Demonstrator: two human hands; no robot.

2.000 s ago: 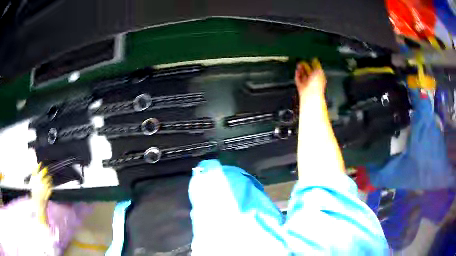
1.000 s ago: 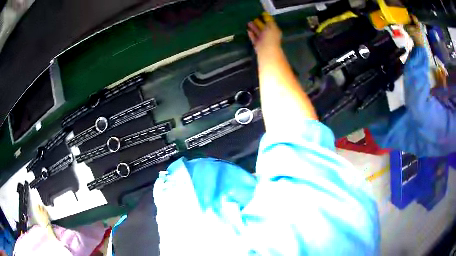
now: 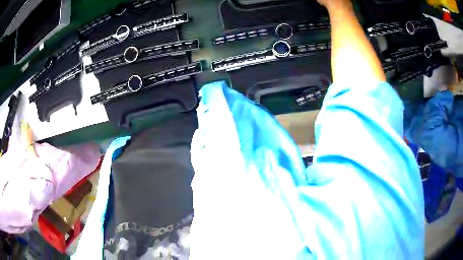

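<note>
My right forearm reaches up across the bench. My right hand (image 3: 332, 3) is cut off by the top edge, so its fingers and any hold are hidden. My left hand is out of the picture. Left of and under my forearm lie two black panel assemblies. The nearer one has a slotted bar (image 3: 243, 61), a silver ring (image 3: 281, 49) and a U-shaped recess (image 3: 259, 90) facing me. The farther one (image 3: 249, 19) has its bar towards me and its recess away. A short slotted strip (image 3: 310, 96) shows beside my sleeve.
Overlapping waiting panels (image 3: 147, 96) lie at left on the green mat, more (image 3: 408, 43) at right. A white sheet (image 3: 91, 109) lies under the left ones. A framed tray or screen (image 3: 43, 30) is top left. A person in pink (image 3: 45, 172) is left, one in blue (image 3: 431, 122) right.
The view has tilted down and shifted, so the panels sit higher in the picture. My right hand, fully visible before, is now mostly beyond the top edge. The panels' arrangement looks unchanged.
</note>
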